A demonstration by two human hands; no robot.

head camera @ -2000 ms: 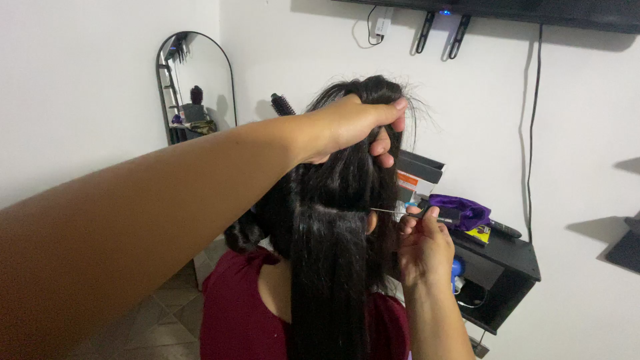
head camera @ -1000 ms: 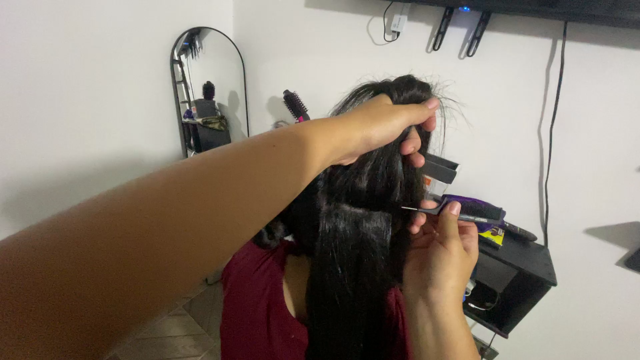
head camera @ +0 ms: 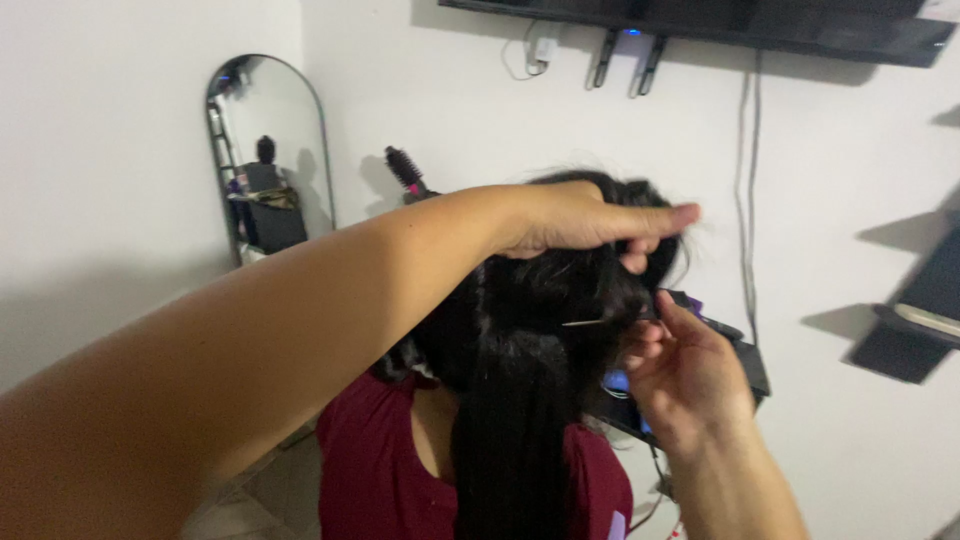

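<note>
A person in a dark red top (head camera: 360, 457) sits with their back to me, their long black hair (head camera: 517, 442) hanging down behind. My left hand (head camera: 600, 221) reaches across the head and holds the upper section of hair, its thumb stretched to the right. On the right side of the head, my right hand (head camera: 679, 360) grips a tail comb, whose thin metal tail (head camera: 583, 323) lies against the hair below my left hand. The rest of the comb is mostly hidden by the fingers and hair. A parting line runs down the back of the head.
Beyond the person, a black shelf unit (head camera: 756, 371) holds blue and purple items. A round hairbrush (head camera: 403, 169) stands behind the head. An arched mirror (head camera: 270, 157) is at the left wall, a wall-mounted television (head camera: 712, 30) above. A cable hangs down the wall.
The comb's tail, at the right side of the parted hair earlier, now reaches farther left across it. My right hand has turned, hiding the comb's body. My left hand still holds the upper hair.
</note>
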